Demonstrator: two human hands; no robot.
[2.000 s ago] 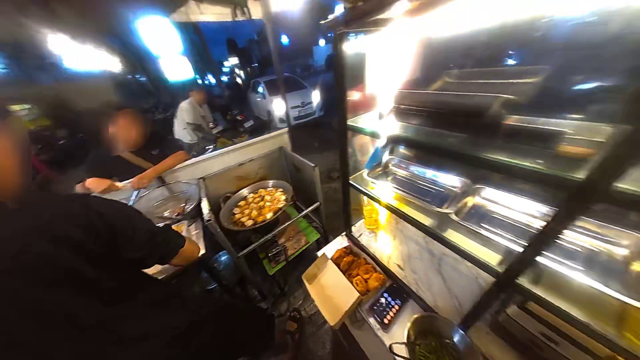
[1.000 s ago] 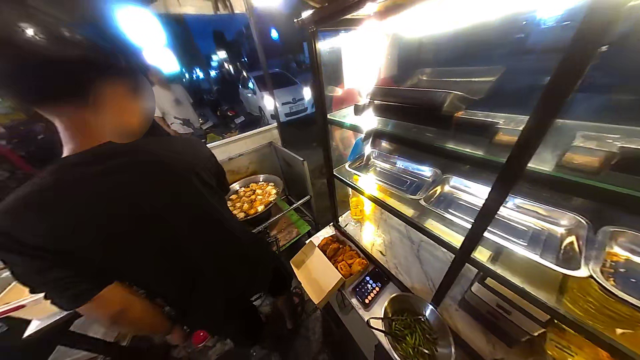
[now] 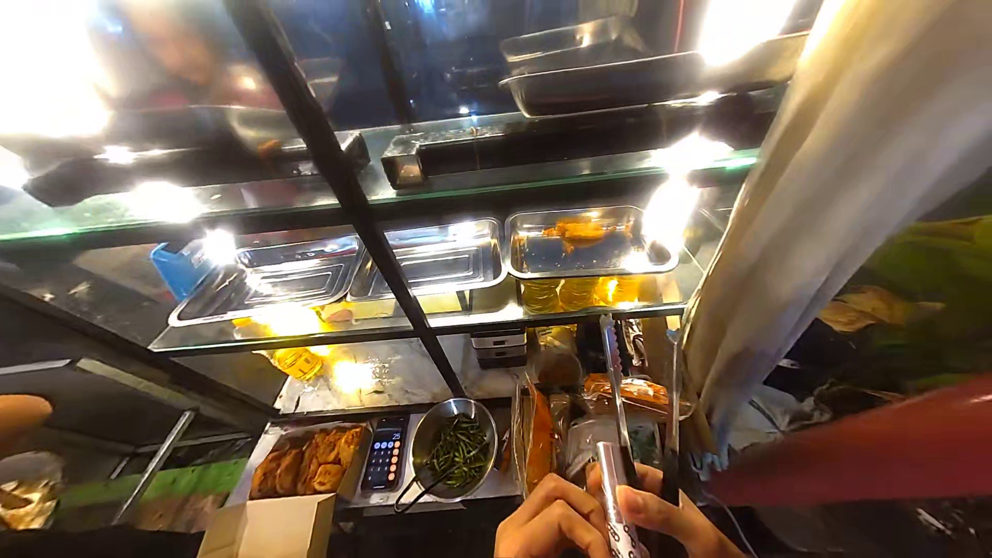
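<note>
At the bottom, right of centre, my left hand (image 3: 550,518) has its curled fingers against a shiny tube-like piece with a patterned lower end (image 3: 616,504). My right hand (image 3: 673,515) is close beside it, thumb on the same piece, gripping metal tongs (image 3: 618,380) whose two arms point up, apart, with nothing between their tips. Past the tongs are plastic-wrapped orange food packs (image 3: 635,390). Left of my hands sit a steel bowl of green chillies (image 3: 457,449), a phone showing a calculator (image 3: 385,453) and an open carton of fried food (image 3: 310,461).
A glass display case with a dark frame post (image 3: 333,170) spans the view. On its lower shelf stand a steel tray with fried pieces (image 3: 589,242) and bare steel trays (image 3: 438,256). Oil bottles (image 3: 298,363) show beneath. A pale curtain (image 3: 814,194) hangs at right.
The view has swung right along the display case. Both my hands and the tongs now show; neither earlier frame shows them. The co-worker in black has largely left the view.
</note>
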